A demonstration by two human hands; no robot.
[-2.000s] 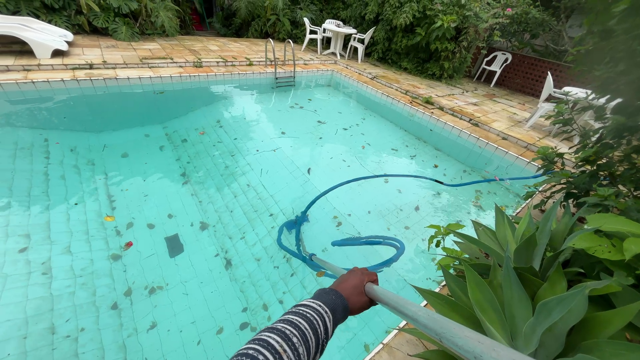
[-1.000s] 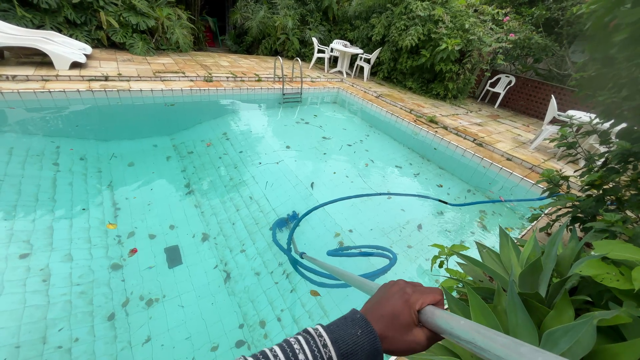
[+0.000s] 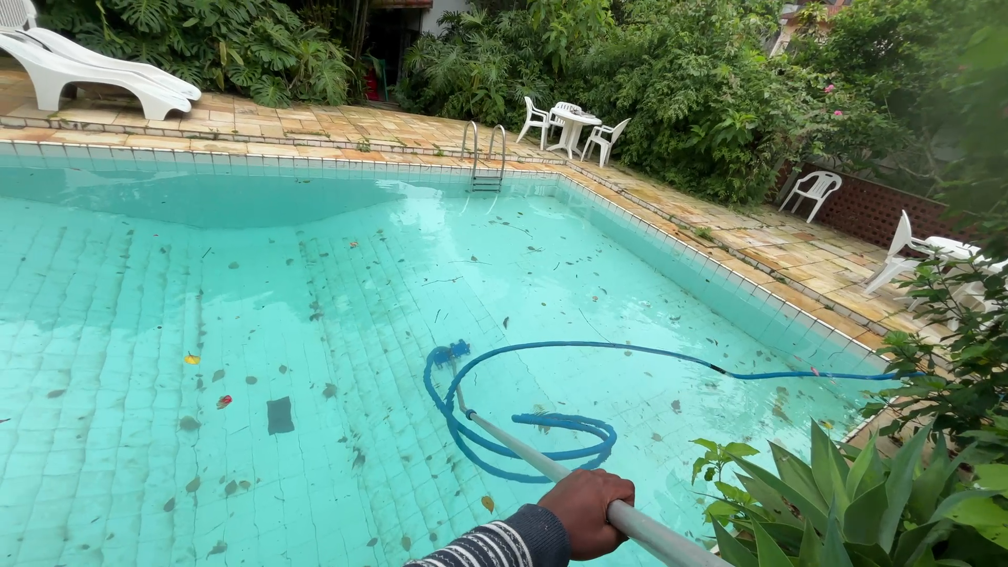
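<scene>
My left hand [image 3: 587, 513], in a dark striped knit sleeve, is closed around a grey pole [image 3: 520, 447] that slants from the bottom right down into the pool. At the pole's far end, under the water, sits a blue pool vacuum head [image 3: 452, 352]. A blue hose [image 3: 567, 344] loops around the pole's lower part and runs right to the pool's edge. Leaves are scattered over the tiled pool floor, with a yellow leaf [image 3: 191, 359], a red one [image 3: 224, 402] and a dark square patch [image 3: 279, 415] on the left. My right hand is out of view.
Broad-leaved agave plants [image 3: 854, 496] and a leafy shrub [image 3: 945, 370] crowd the lower right beside the pool edge. A metal ladder [image 3: 487, 183] stands at the far edge. White loungers [image 3: 102, 75], a white table [image 3: 572, 120] and plastic chairs [image 3: 813, 191] are on the stone paving.
Since one second ago my left hand has shifted a little toward the bottom left of the view, still around the pole. The vacuum head remains under water beside the hose loops.
</scene>
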